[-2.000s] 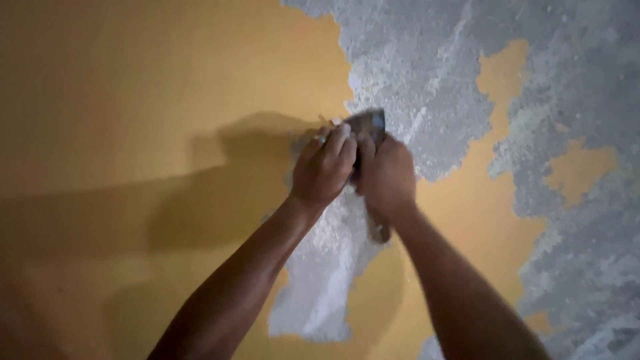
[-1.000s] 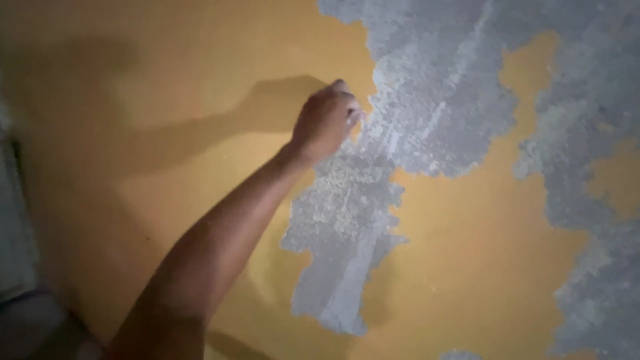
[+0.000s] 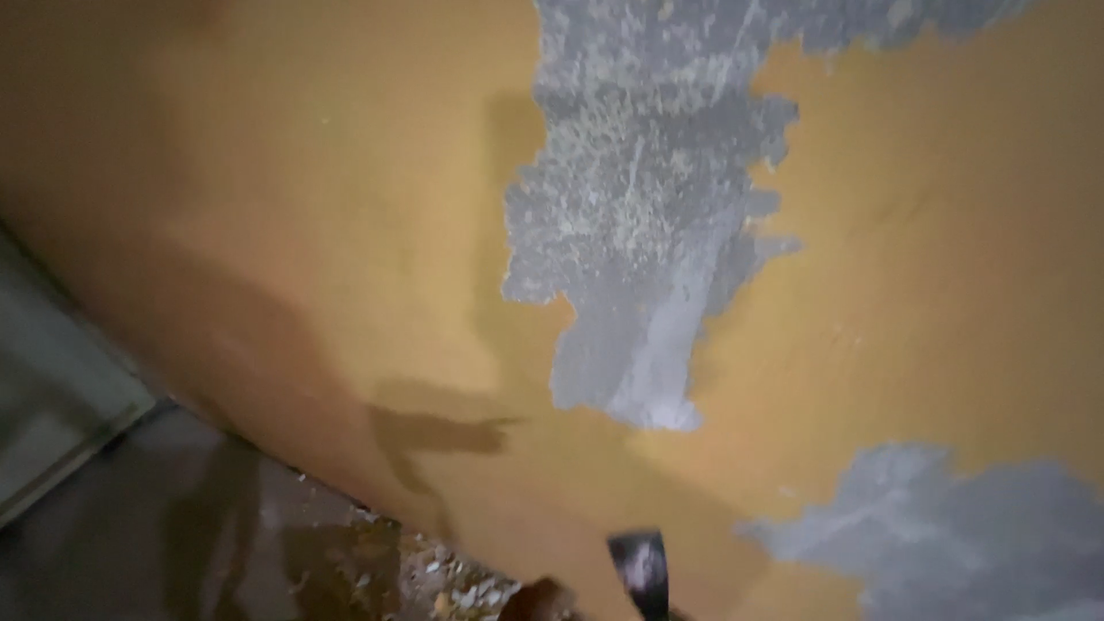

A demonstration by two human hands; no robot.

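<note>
A scraper (image 3: pixel 640 565) with a dark, flared metal blade points upward at the bottom edge, its handle cut off by the frame. A sliver of my right hand (image 3: pixel 677 615) shows beside the blade's base; the rest is out of view. Left of the scraper and apart from its blade, the blurred top of my left hand (image 3: pixel 539 599) shows; its fingers cannot be made out. Behind them stands a wall with yellow-orange paint (image 3: pixel 388 259) and a ragged grey bare patch (image 3: pixel 630 207) running down its middle.
Another grey bare patch (image 3: pixel 975 535) lies at the lower right. Pale paint flakes (image 3: pixel 474 591) litter the dark floor (image 3: pixel 129 517) along the wall's foot. A pale panel (image 3: pixel 52 371) stands at the left edge. Shadows fall on the wall.
My left hand has moved down from the grey patch to the bottom edge. The scraper, held at the patch two seconds ago, is now low in view. The view has shifted down.
</note>
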